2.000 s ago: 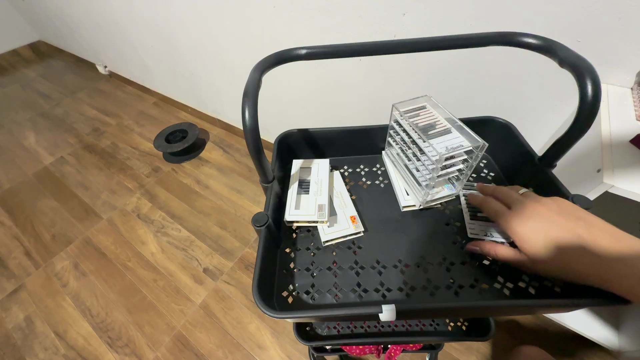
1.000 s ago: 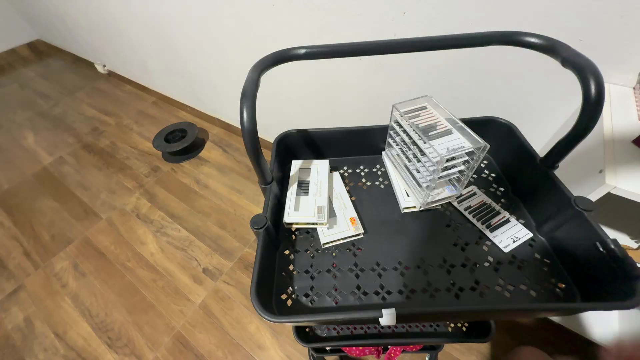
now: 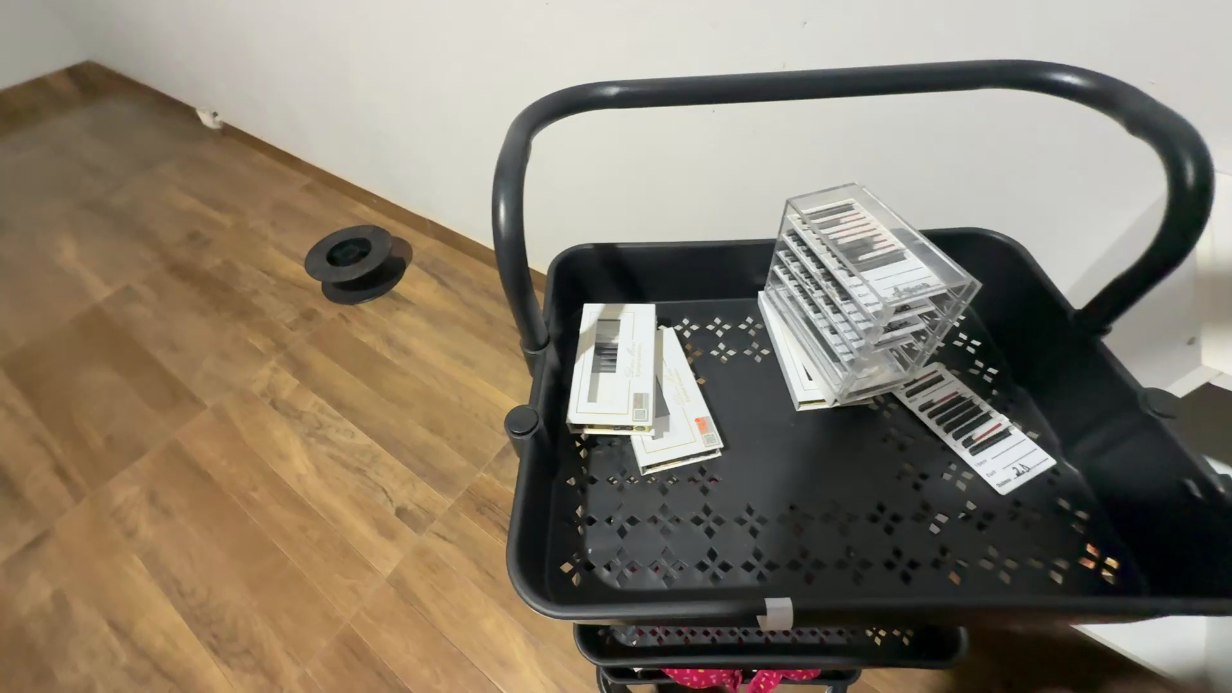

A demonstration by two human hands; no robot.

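Neither of my hands shows clearly in the head view; only a dark blur lies at the bottom right edge. A clear acrylic case (image 3: 871, 294) with stacked trays of lash strips stands tilted at the back right of the black cart's top basket (image 3: 674, 610). Its base rests partly on a white flat box (image 3: 791, 361). Beside the case, a white card with dark lash strips (image 3: 972, 423) lies on the basket floor. At the left, a white flat box (image 3: 613, 369) overlaps another white box (image 3: 681, 414).
A black arched handle (image 3: 799, 89) rises over the basket. A lower tier (image 3: 770, 647) holds pink dotted fabric (image 3: 741, 679). An empty black spool (image 3: 356, 262) lies on the wood-look floor (image 3: 241, 462), near the white wall (image 3: 366, 96). White furniture stands at the right edge.
The hand that lay on the lash card two seconds ago has let go and withdrawn toward the lower right. The card now lies fully uncovered beside the clear case.
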